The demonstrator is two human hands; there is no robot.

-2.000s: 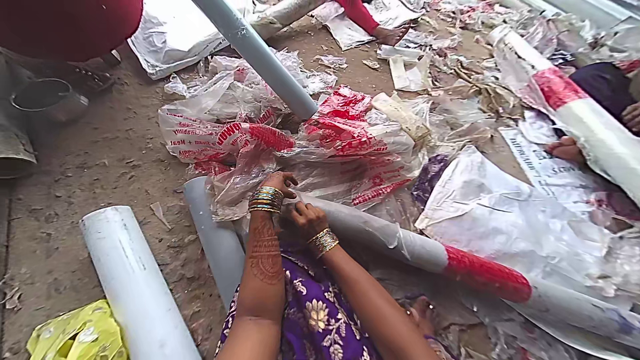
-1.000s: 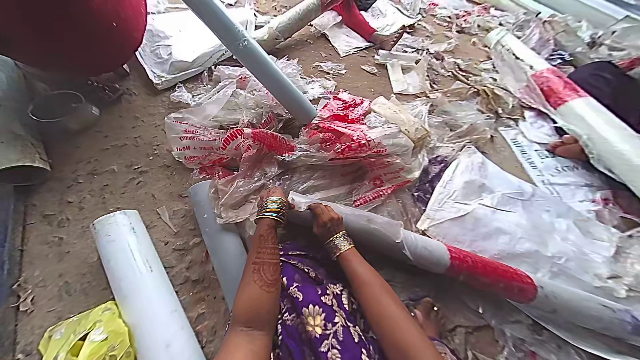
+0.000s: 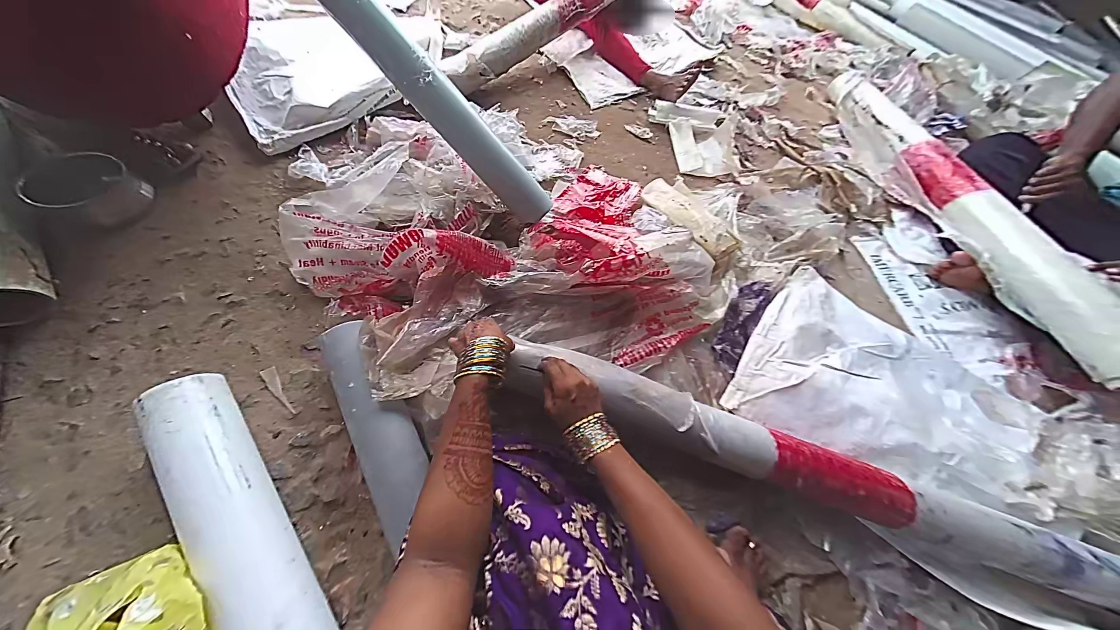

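A grey plastic pipe [image 3: 735, 437] with a red band lies diagonally across my lap area, its near left end under clear plastic film. My left hand [image 3: 482, 339] is at that end, on the crumpled film; its fingers are largely hidden behind the wrist. My right hand [image 3: 569, 390] is closed at the pipe's near side, pinching something thin and dark that is too small to name, perhaps an edge of film. Beyond both hands lies a heap of clear plastic wrapping with red print [image 3: 411, 258].
Grey pipes lie at left [image 3: 232, 499] and beside my left forearm [image 3: 372, 420]; another slants into the heap [image 3: 446, 114]. A yellow plastic bag [image 3: 122, 595] is at lower left. White sheeting [image 3: 840, 367] lies right. Co-workers sit at upper right, by a red-banded pipe [image 3: 989, 210].
Two seconds ago my hands were close together at the pipe's end. My right hand has since moved right along the pipe, away from my left. A co-worker's hand at right has shifted.
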